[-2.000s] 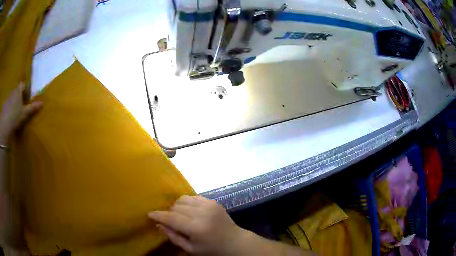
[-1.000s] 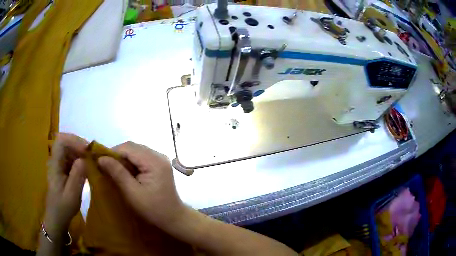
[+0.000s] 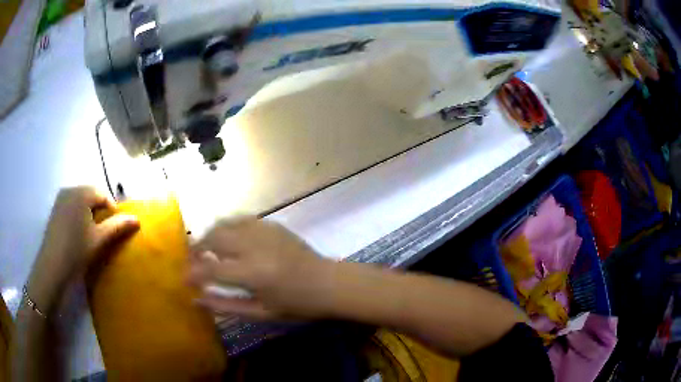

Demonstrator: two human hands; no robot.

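Note:
A mustard-yellow cloth panel (image 3: 153,298) lies in front of the sewing machine (image 3: 299,52), its far edge just short of the needle area, and runs down over the table's front edge. My left hand (image 3: 86,231) holds the panel's left edge near its far end, thumb on top. My right hand (image 3: 250,265) is blurred at the panel's right edge; whether its fingers grip the cloth cannot be told. The presser foot area is hidden by glare.
A measuring strip (image 3: 455,209) runs along the front table edge. A red-orange coil (image 3: 523,104) lies at the table's right. A blue crate (image 3: 596,272) with pink cloth (image 3: 549,231) stands below right, beside a red object (image 3: 599,213). More yellow cloth (image 3: 407,358) lies below the table edge.
Both hands have moved from the table's left part to the front of the needle area, bringing the cloth, which now lies flatter. The hands are farther apart. The view has shifted right.

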